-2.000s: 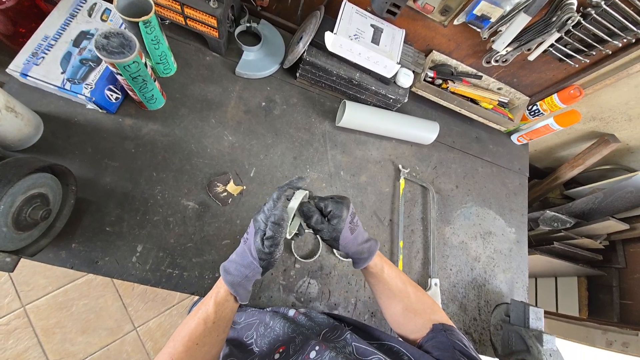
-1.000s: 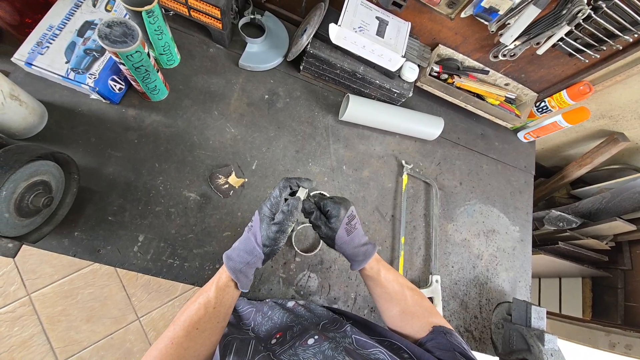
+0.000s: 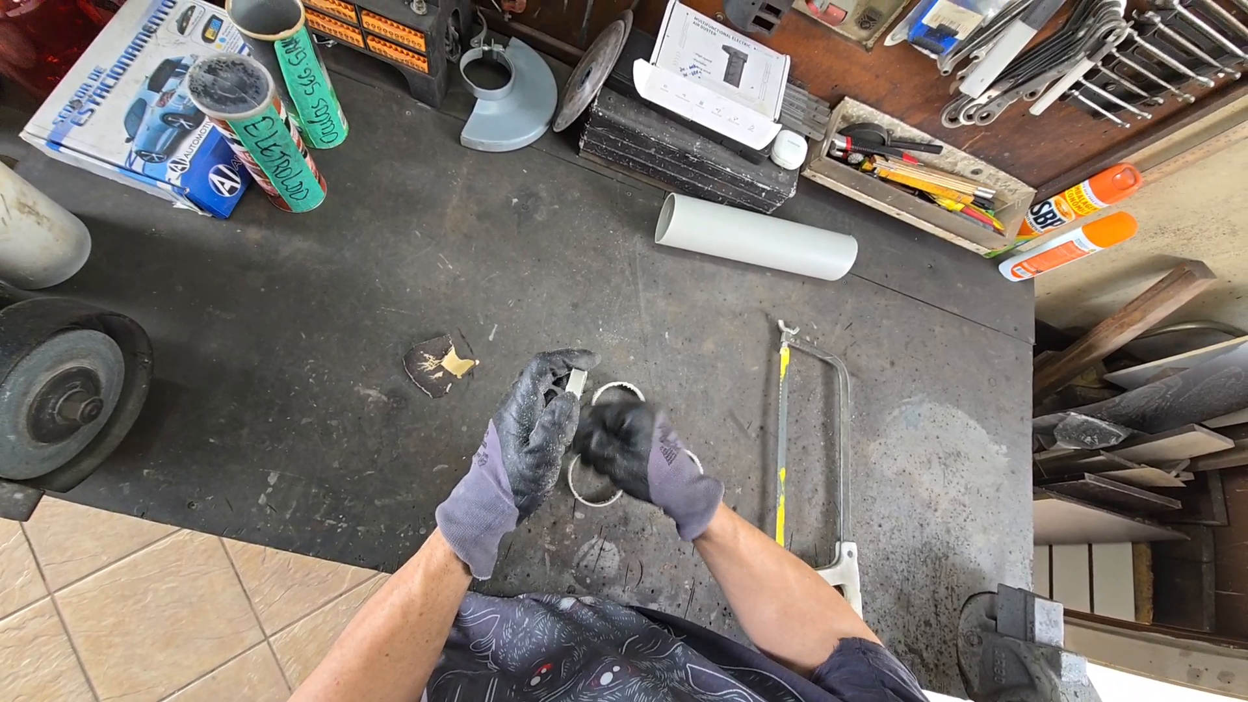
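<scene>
Both hands wear grey and black work gloves. My left hand (image 3: pixel 531 429) is closed around a small pale ring piece (image 3: pixel 576 381), seen nearly edge-on between thumb and fingers. Just right of it, my right hand (image 3: pixel 629 453) is blurred, its fingers curled; whether anything is in them cannot be told. Thin pale rings lie on the dark bench beneath and around the right hand, one ring (image 3: pixel 618 387) above it and another ring (image 3: pixel 595 501) below, partly hidden. A hacksaw (image 3: pixel 844 439) with a yellow-marked blade lies to the right. A grey plastic pipe (image 3: pixel 758 237) rests farther back.
A scrap of worn sandpaper (image 3: pixel 439 366) lies left of the hands. A bench grinder wheel (image 3: pixel 63 375) stands at far left, a vise (image 3: pixel 1029 643) at lower right. Along the back are labelled tubes (image 3: pixel 263 136), a grinder guard (image 3: pixel 517 102), a tool tray (image 3: pixel 916 185) and spray cans (image 3: pixel 1068 247).
The ring piece shows more edge-on than two seconds ago. My right hand has come away from the piece in my left hand, down and to the right.
</scene>
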